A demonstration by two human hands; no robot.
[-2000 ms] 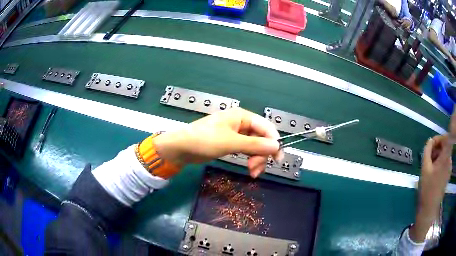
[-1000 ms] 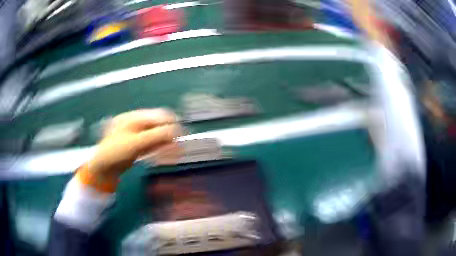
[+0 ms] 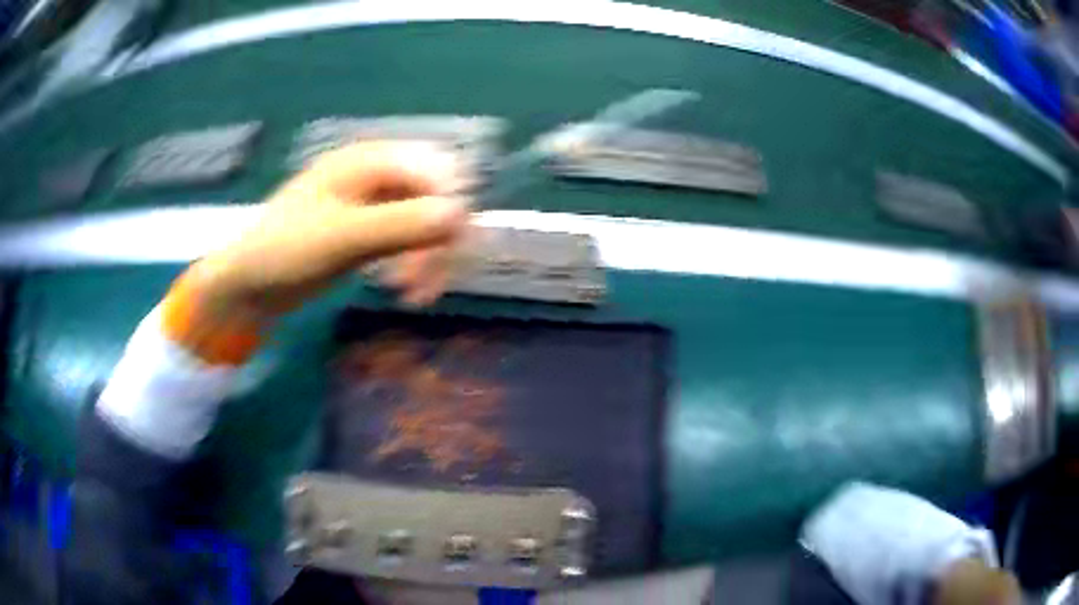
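Observation:
My left hand (image 3: 438, 236), with an orange wristband, is blurred above the line and pinches slim tweezers (image 3: 580, 136) that point up and right. Below and partly behind it a grey metal housing (image 3: 538, 266) lies at the near white strip. A black tray (image 3: 592, 402) holds a loose pile of copper coils (image 3: 438, 408). Another housing (image 3: 432, 532) with four openings rests on the tray's near edge. A hand (image 3: 976, 585) with a white cuff, apparently my right hand, is cut off at the bottom right; its fingers and any hold are hidden.
More blurred housings lie along the green bench (image 3: 816, 390), at left (image 3: 189, 154), behind my hand, right of it (image 3: 663, 162) and far right (image 3: 929, 201). An upright pale metallic piece (image 3: 1015, 390) stands at the right edge. Blue items show at top right.
The view has shifted and tilted, so the far bins have left it. My left hand still holds the tweezers, now left of the tray's middle. The cuffed hand has appeared at bottom right.

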